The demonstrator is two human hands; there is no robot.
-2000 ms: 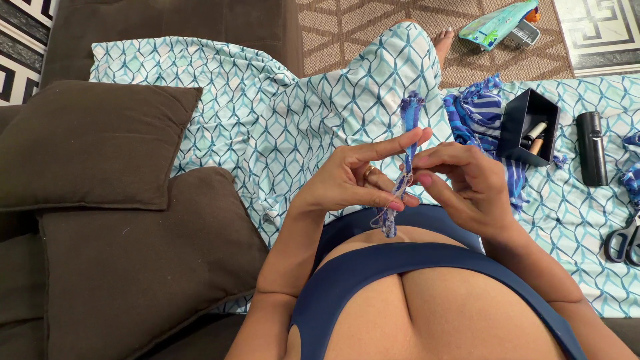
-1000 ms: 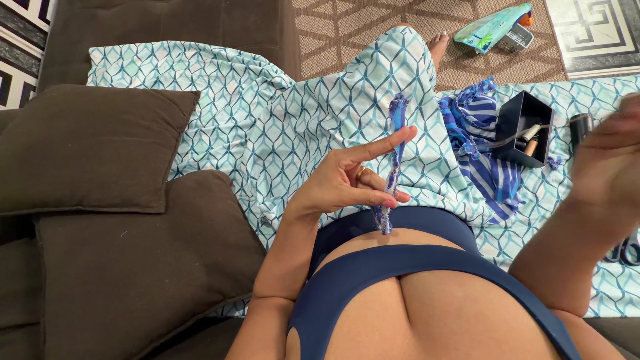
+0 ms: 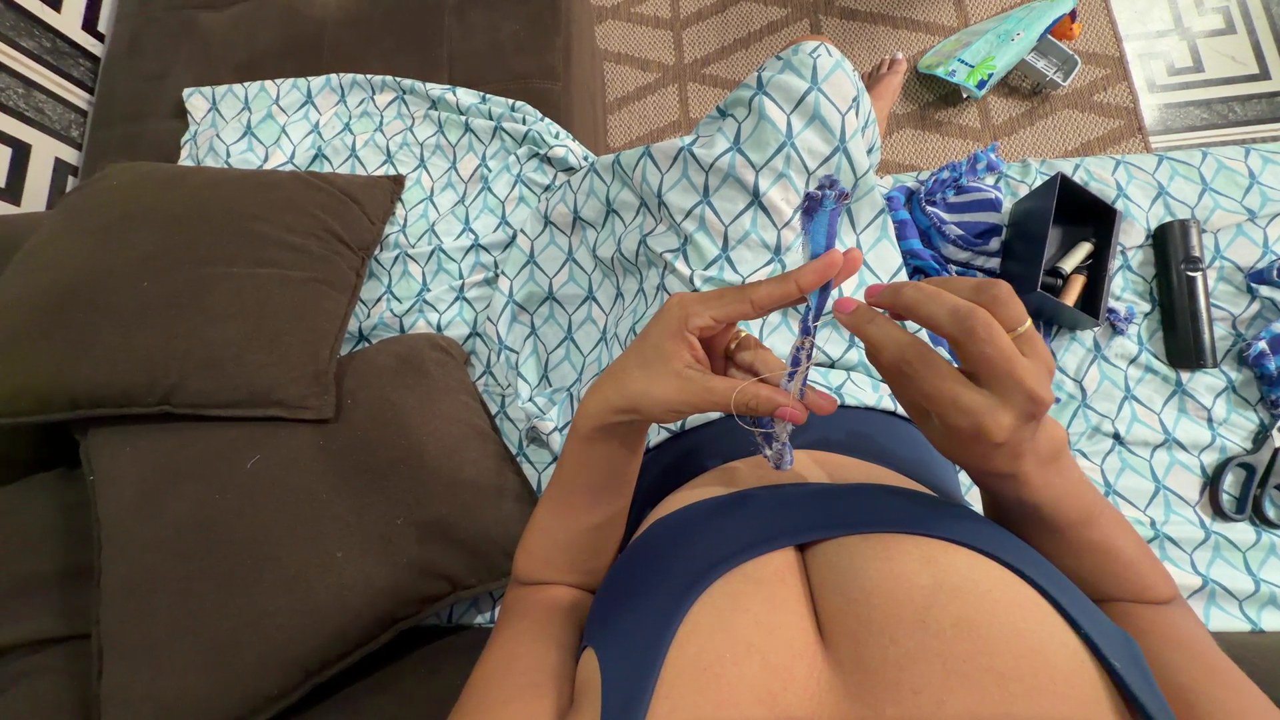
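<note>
A narrow blue fabric strip (image 3: 820,230) with frayed ends stands lengthwise between the fingers of my left hand (image 3: 715,355). Index and middle fingers pinch its upper part, while the thumb and lower fingers grip it further down. Pale thread (image 3: 738,398) wraps the strip's lower half and makes a loose loop beside my left thumb. Just right of the strip is my right hand (image 3: 955,360), its thumb and index fingertips almost together. Whether a needle or thread lies between those fingertips is too small to tell.
Right of my knee, a patterned sheet (image 3: 640,230) bears bunched blue striped fabric (image 3: 960,215), a dark open box (image 3: 1030,225) with small items, a black cylindrical case (image 3: 1183,295) and scissors (image 3: 1240,485). Brown cushions (image 3: 200,290) lie at left. A teal bag (image 3: 990,45) rests on the rug.
My right hand was at the strip two seconds ago, then raised far out to the right, and is now back close beside it. My left hand keeps its hold on the strip.
</note>
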